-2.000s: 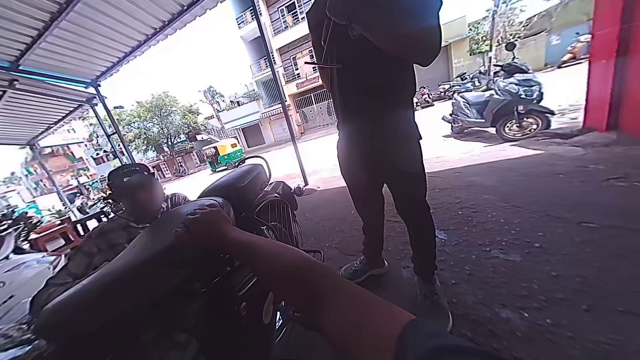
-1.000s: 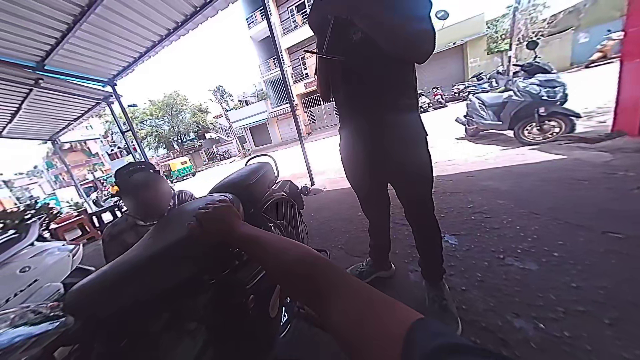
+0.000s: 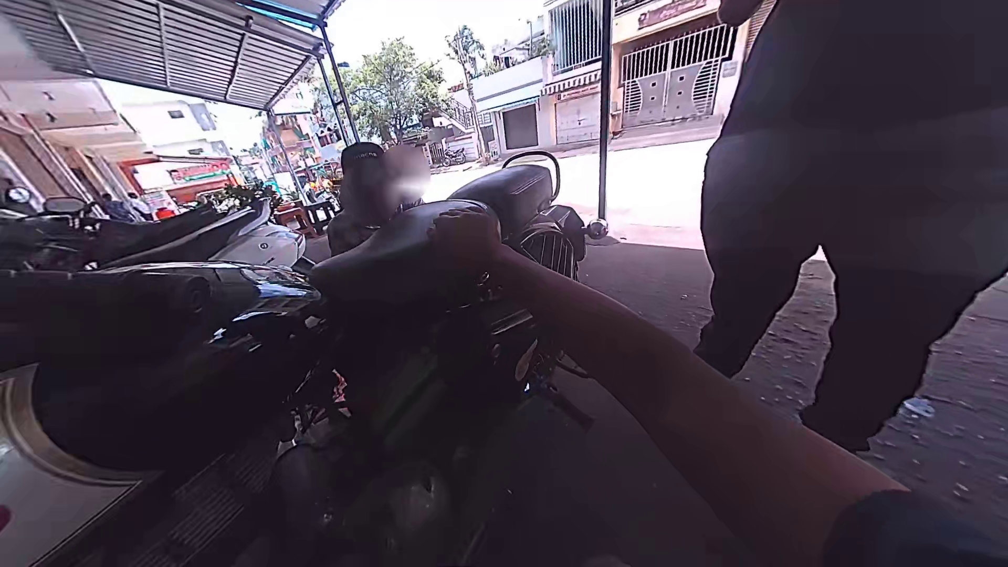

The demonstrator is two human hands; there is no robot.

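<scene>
My right hand (image 3: pixel 466 236) rests on the front seat (image 3: pixel 394 248) of a motorcycle, its fingers bent over the seat's edge. My forearm reaches in from the lower right. Behind this seat is the padded rear seat (image 3: pixel 504 189), with a curved grab rail (image 3: pixel 557 169) at its end. The dark glossy fuel tank (image 3: pixel 244 295) lies in front of the seat, at the left. Below, the engine area is in deep shade and its parts are hard to make out. My left hand is not in view.
A person in a cap (image 3: pixel 364 185) is low behind the motorcycle's far side. Another person in dark trousers (image 3: pixel 772 205) stands close at the right. Parked two-wheelers, one with a white body panel (image 3: pixel 264 246), are at the left. A metal post (image 3: pixel 605 110) stands beyond the rear seat.
The view has moved toward the motorcycle's front, and the fuel tank now shows. My right hand stays on the seat. The standing person appears nearer and farther right in view.
</scene>
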